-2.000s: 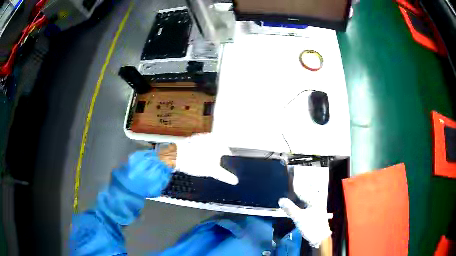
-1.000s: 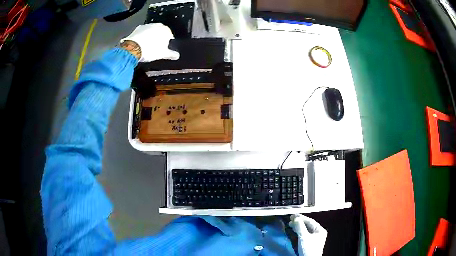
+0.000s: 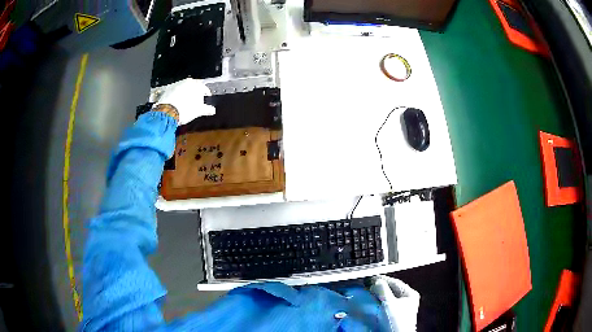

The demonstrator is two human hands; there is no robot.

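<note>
My left hand (image 3: pixel 186 101), in a white glove, is closed on the left end of a black panel (image 3: pixel 243 110). The panel lies along the back of a brown fixture board (image 3: pixel 227 165) with holes and handwritten marks. The hand hides the panel's left end. My right hand (image 3: pixel 397 303), also gloved, is low at the bottom edge, right of my blue clothing and partly cut off. Its fingers are bent, and whether it holds anything cannot be told.
A black keyboard (image 3: pixel 295 248) lies on the white pull-out tray (image 3: pixel 415 240). A mouse (image 3: pixel 415 129) and a yellow-red ring (image 3: pixel 395 67) lie on the white tabletop (image 3: pixel 337 123). A monitor (image 3: pixel 383 11) stands behind. Orange mats (image 3: pixel 496 249) lie to the right on green.
My left hand has moved from a dark unit on the left to the fixture and then onto the black panel, which now sits nearer the brown board. My right hand has moved back from the keyboard tray.
</note>
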